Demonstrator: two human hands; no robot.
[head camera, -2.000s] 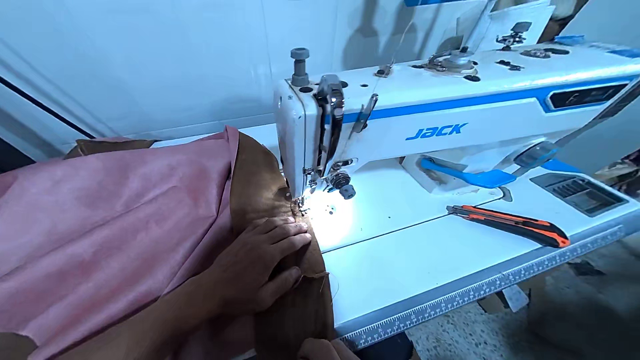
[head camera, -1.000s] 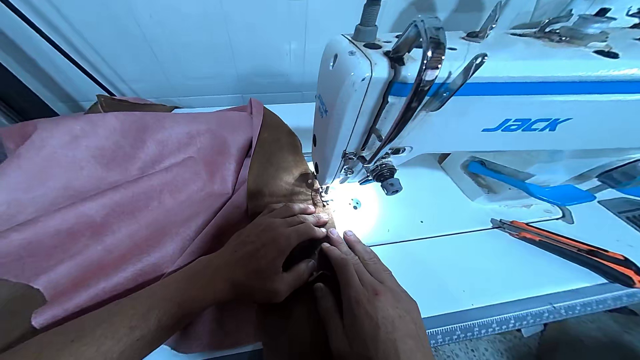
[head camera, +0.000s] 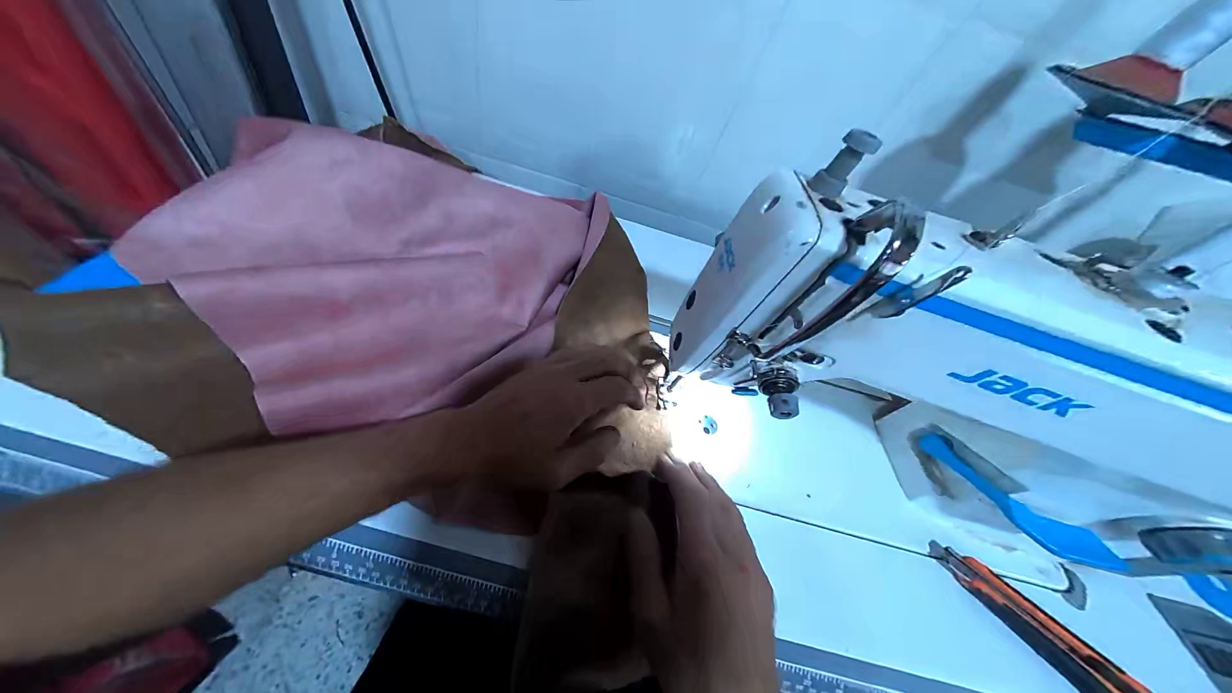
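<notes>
Brown material, which looks like leather or suede, lies with its edge at the needle area of a white Jack sewing machine. A large pink piece spreads to the left of it. My left hand presses on the brown material just left of the presser foot, fingers bent. On the right edge of the brown material, below the needle, rests my right hand; its thumb is near a dark fold of the material. The machine's lamp lights the bed brightly. Whether fingers pinch the material is partly hidden.
An orange and black utility knife lies on the table at the lower right, below the blue lever. A measuring scale runs along the table's front edge. A white wall stands behind, and red material is at the upper left.
My right hand has come up from the bottom edge of the view to the brown material below the needle. My left hand stays on the material. The view has turned and shifted left.
</notes>
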